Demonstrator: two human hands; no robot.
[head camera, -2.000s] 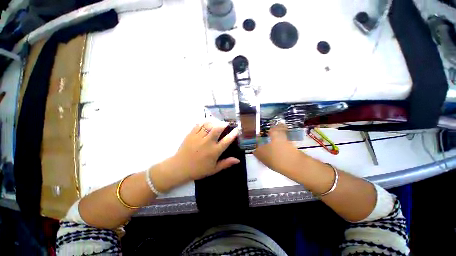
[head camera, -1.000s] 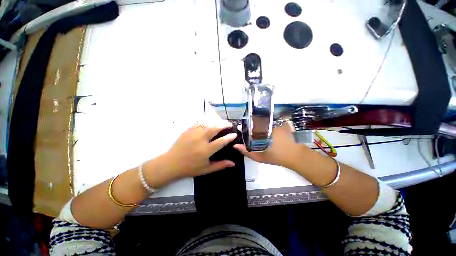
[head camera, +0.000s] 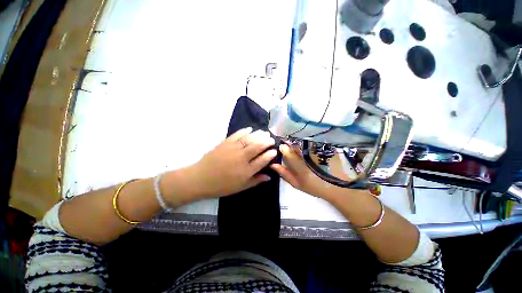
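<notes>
A black fabric strip (head camera: 249, 209) lies on the white table and hangs over its front edge. Its folded far end points up beside the white sewing machine head (head camera: 366, 74). My left hand (head camera: 232, 166) presses on the strip with its fingers near the needle area. My right hand (head camera: 309, 174) holds the strip's right edge with thumb and fingertips, partly behind the curved metal guard (head camera: 389, 146). The needle and presser foot are not clearly visible.
Brown cardboard (head camera: 48, 97) with another black strip (head camera: 26, 63) lies at left. A measuring tape (head camera: 189, 224) runs along the front edge. A thin grey tool (head camera: 411, 194) lies right of my right hand. A dark red part (head camera: 452, 166) is under the machine head.
The view has shifted and turned, so the machine head appears farther right and more from its left side. More of the strip's far end shows beyond my left hand. Both hands stay on the strip.
</notes>
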